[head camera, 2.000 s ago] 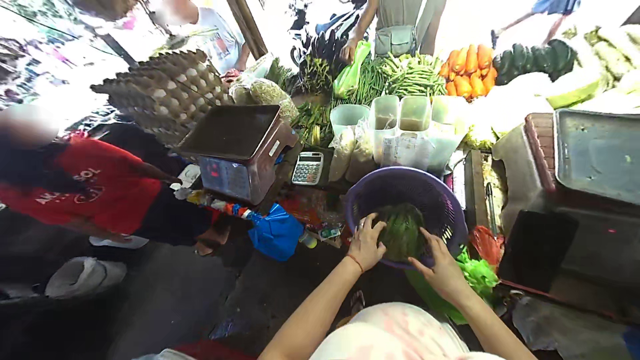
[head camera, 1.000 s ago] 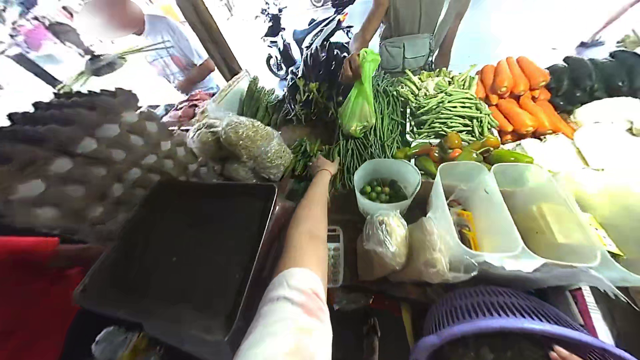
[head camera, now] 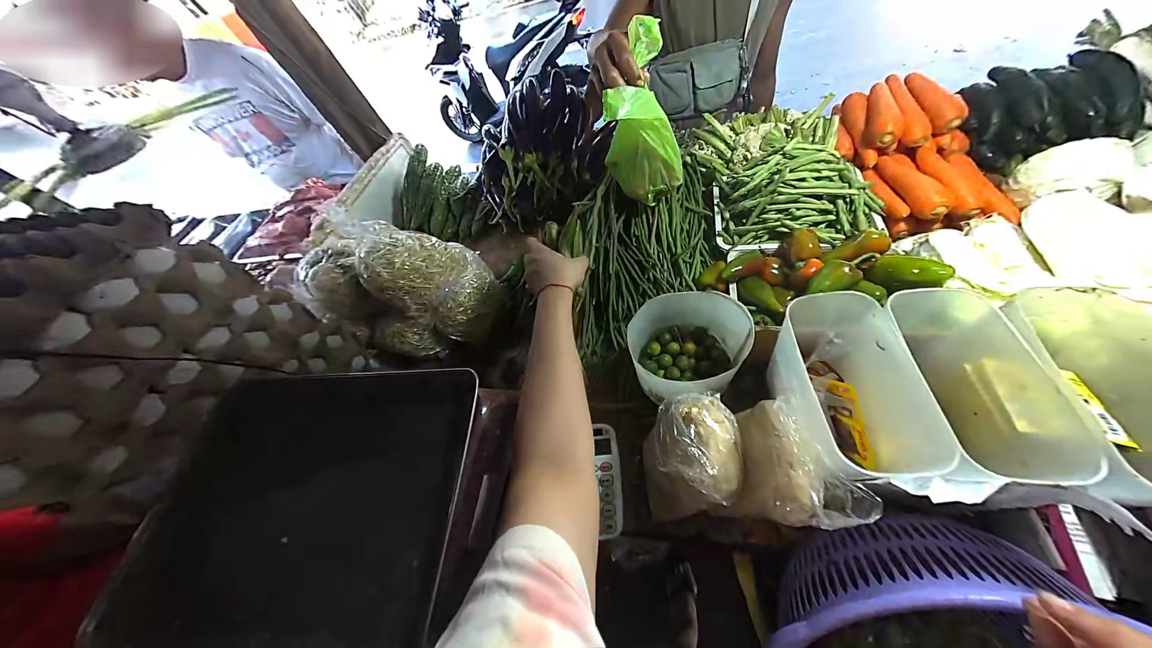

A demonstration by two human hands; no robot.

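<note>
My left hand (head camera: 553,268) reaches forward over the stall, among green vegetables between the long beans (head camera: 643,243) and a clear plastic bag of sprouts (head camera: 423,279). Its fingers are curled at some green pods or stalks; whether they grip one cannot be told. Dark purple eggplants (head camera: 544,135) stand just beyond it. At the lower right edge, part of my right hand (head camera: 1071,621) shows at the rim of a purple plastic basket (head camera: 909,549) with dark greens inside. The rest of that hand is cut off by the frame.
A person's hand holds a green plastic bag (head camera: 643,148) over the beans. Around me are a white tub of small green fruit (head camera: 688,351), clear plastic bins (head camera: 864,387), a calculator (head camera: 607,481), a dark flat-topped box (head camera: 315,504), stacked egg trays (head camera: 135,333), peppers (head camera: 810,270) and carrots (head camera: 909,180).
Two seconds ago both my hands were in the greens in the purple basket. My left hand has since reached forward to the vegetables. The view has moved closer to the display.
</note>
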